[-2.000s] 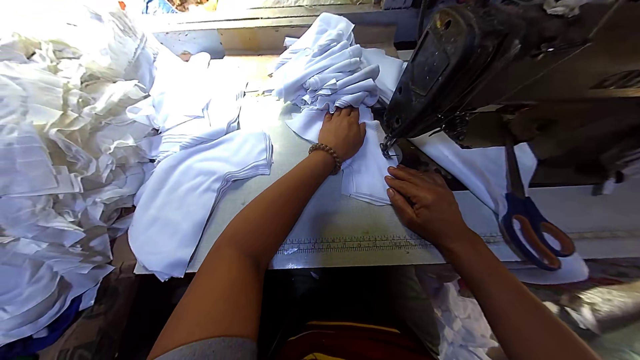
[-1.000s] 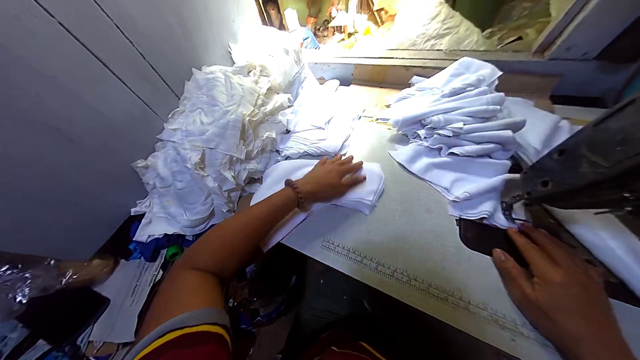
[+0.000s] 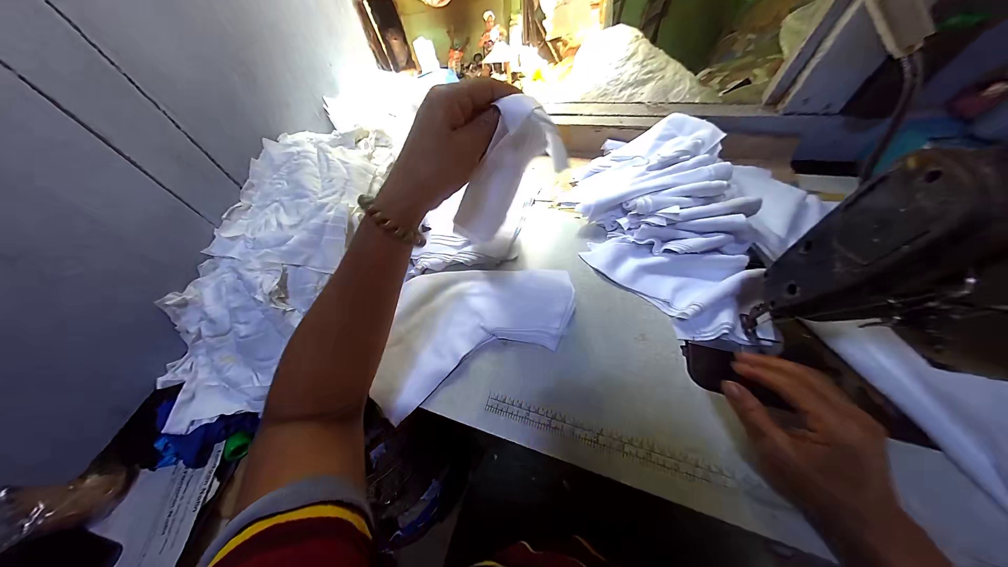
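Observation:
My left hand point(image 3: 453, 146), raised above the table, pinches a small white fabric piece point(image 3: 500, 177) that hangs down from the fingertips. Below it a stack of cut white fabric pieces point(image 3: 504, 303) lies at the table's front edge, with another white stack point(image 3: 457, 244) behind. My right hand point(image 3: 811, 425) rests by the dark plate under the sewing machine point(image 3: 874, 244), fingers slightly apart, holding nothing that I can see. A gathered pile of white fabric point(image 3: 669, 197) stands left of the machine; its near end reaches under the needle area point(image 3: 756, 319).
A large heap of white cloth point(image 3: 276, 228) lies at the left against the grey wall. A printed ruler scale point(image 3: 598, 437) runs along the front of the sewing table point(image 3: 630, 386). More white fabric point(image 3: 929, 394) lies right of the machine. A window ledge point(image 3: 669, 113) borders the back.
My left hand has risen from the front fabric stack with a white piece in its fingers. My right hand stays near the machine. The view swung left after the first frame.

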